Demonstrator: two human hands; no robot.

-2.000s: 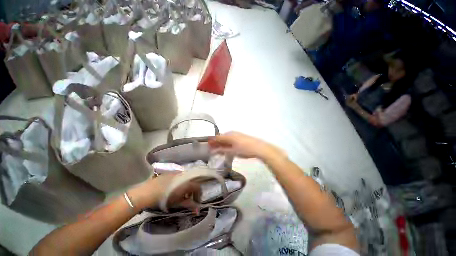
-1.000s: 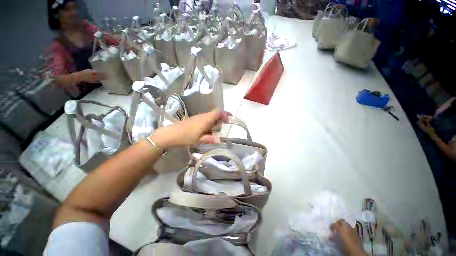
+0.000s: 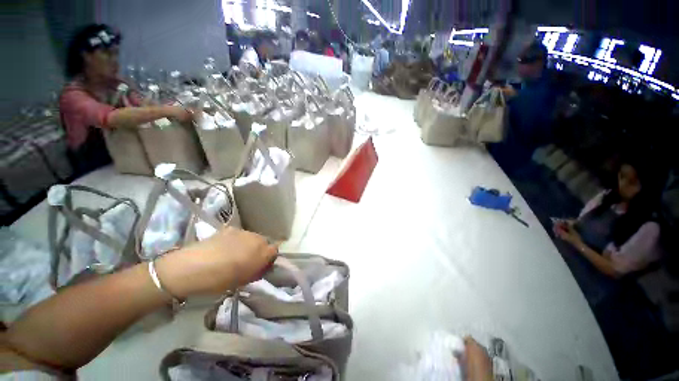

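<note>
Several taupe handbags stand in a row near me; the far one (image 3: 344,286) and the middle one (image 3: 339,348) hold white tissue, and the nearest (image 3: 186,365) is cut off by the bottom edge. My left hand (image 3: 238,257) is over the far bag, its fingers closed at the top of a handle; what lies between the fingers is hidden. My right hand (image 3: 475,361) is at the bottom edge, mostly cut off, on white crinkled material (image 3: 439,357); its grip cannot be made out.
Filled taupe bags (image 3: 268,197) stand at left and behind. A red folded sign (image 3: 356,173) is mid-table. A blue object (image 3: 491,198) lies near the right edge. One person (image 3: 89,111) reaches among bags at left; another (image 3: 625,223) is at right. Small striped bundles (image 3: 500,357) lie beside my right hand.
The view has tilted up and shifted. My left hand has gone from inside the near bags to the far bag's handle. My right hand has moved from the bags to the white material at right.
</note>
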